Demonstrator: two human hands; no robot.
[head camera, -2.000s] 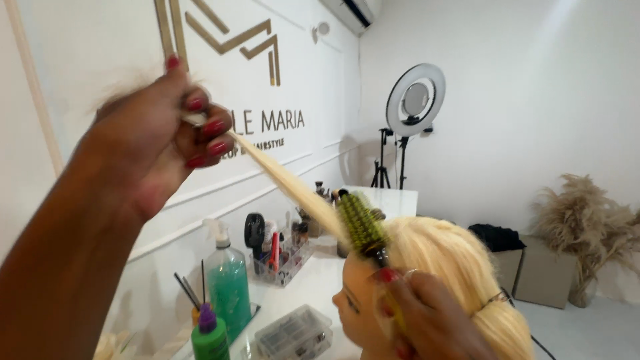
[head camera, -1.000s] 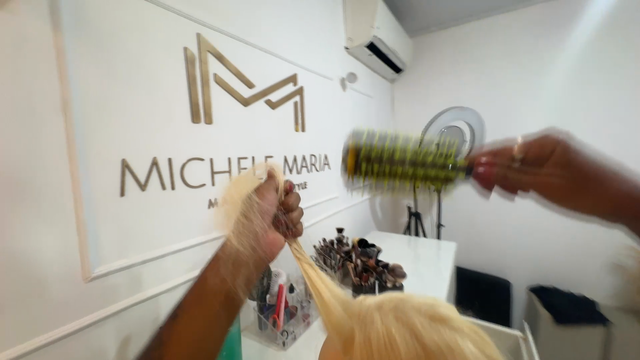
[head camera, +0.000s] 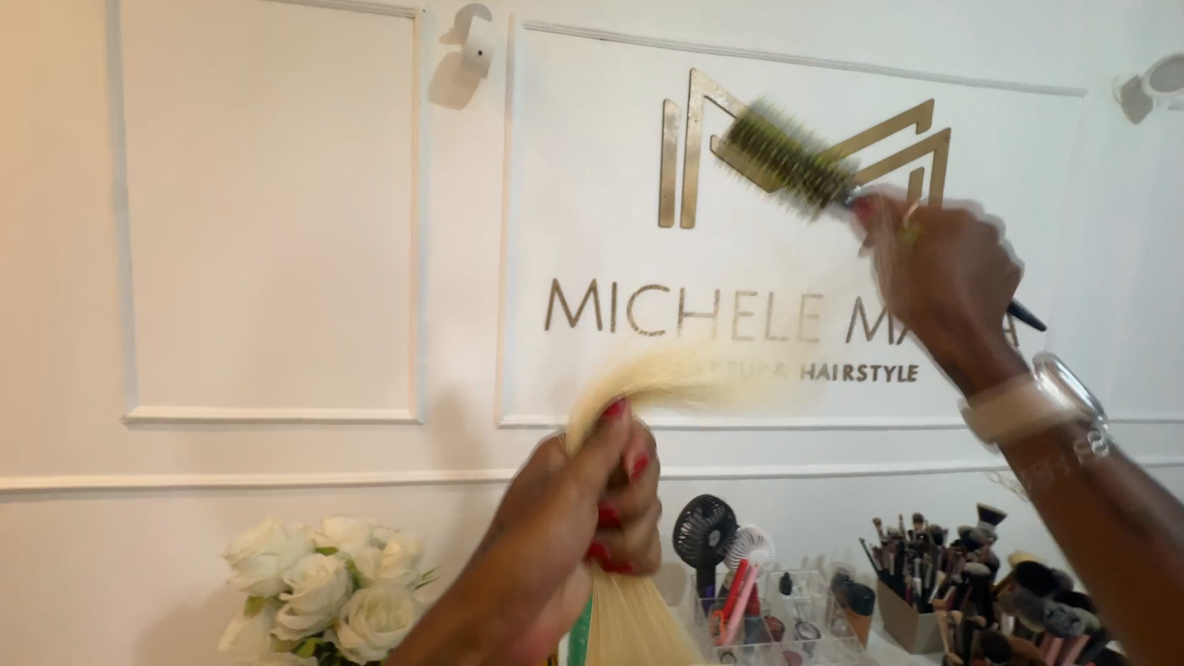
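Note:
My left hand (head camera: 592, 518) is closed around a lock of blond hair (head camera: 638, 620) at the lower middle. The hair's loose end bends over the top of the fist and trails to the right, blurred. Up at the right, my right hand (head camera: 943, 268) grips the handle of a yellow-green round hairbrush (head camera: 791, 157), its bristled barrel pointing up and left, off the hair. The brush is blurred. A watch (head camera: 1027, 402) is on the right wrist. The head that bears the hair is out of view.
White artificial-looking roses (head camera: 324, 587) stand at the lower left. Right of the hair are a black handheld fan (head camera: 705, 532), a clear organizer (head camera: 814, 601) with cosmetics and a holder (head camera: 906, 610) of makeup brushes. Behind is a white wall (head camera: 268, 231) with raised molding and metal lettering.
The round brush was at the hair near the mannequin head two seconds ago; it is now raised away from the hair. My left hand still holds the lock. The view has swung left.

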